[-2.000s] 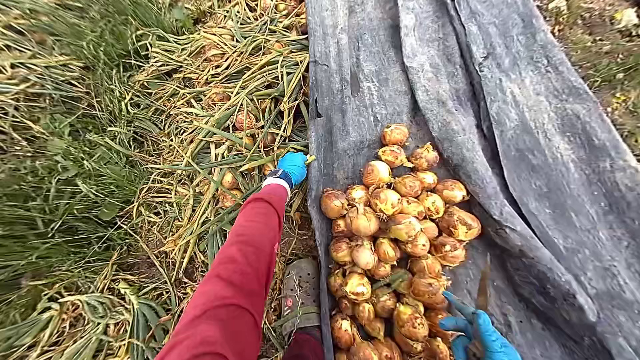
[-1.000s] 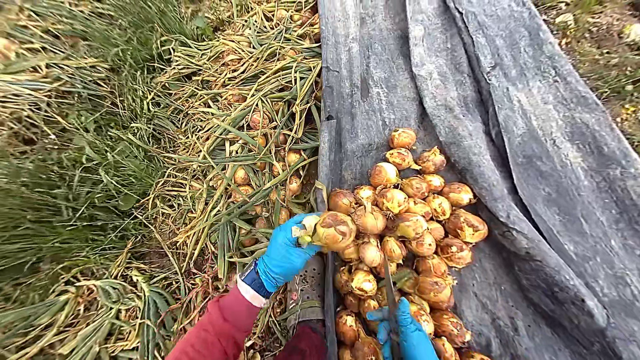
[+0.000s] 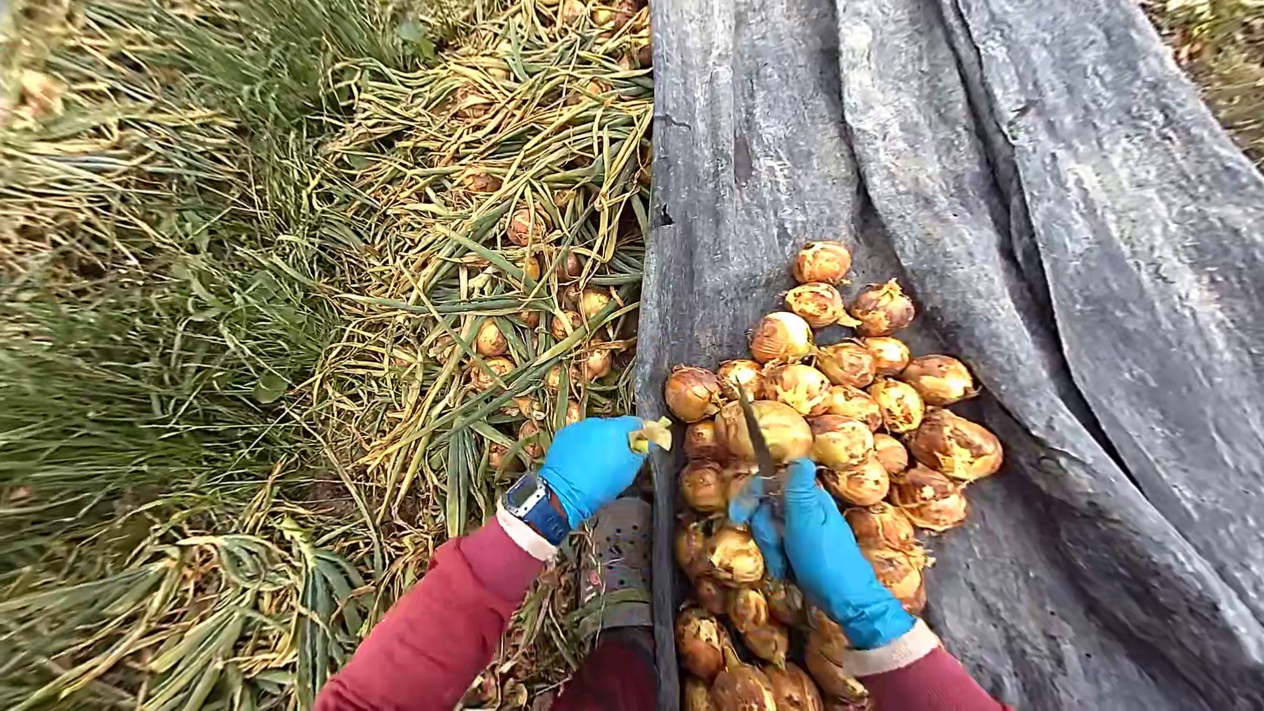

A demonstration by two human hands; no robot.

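My left hand point(image 3: 592, 466), in a blue glove, grips a short cut piece of onion top point(image 3: 652, 434) just left of the fabric's edge. In my right hand point(image 3: 815, 543), also gloved in blue, is a knife point(image 3: 758, 434), its blade pointing up and away over the pile. Right beside the blade an onion point(image 3: 775, 431), larger and paler than its neighbours, lies among the other topped onions point(image 3: 780, 338). These rest heaped on a grey fabric sheet point(image 3: 746, 178). The right glove hides part of the heap.
Left of the sheet lie pulled onions point(image 3: 491, 339) with long, drying leaves point(image 3: 474, 237). Green grass point(image 3: 148, 375) grows farther left. A clog point(image 3: 622, 563) on my foot stands against the sheet's left edge. Deep folds point(image 3: 1037, 286) run along the fabric's right part.
A second ago my left hand held an onion over the sheet's edge; now it has only a piece of top. My right hand with the knife has moved up over the pile.
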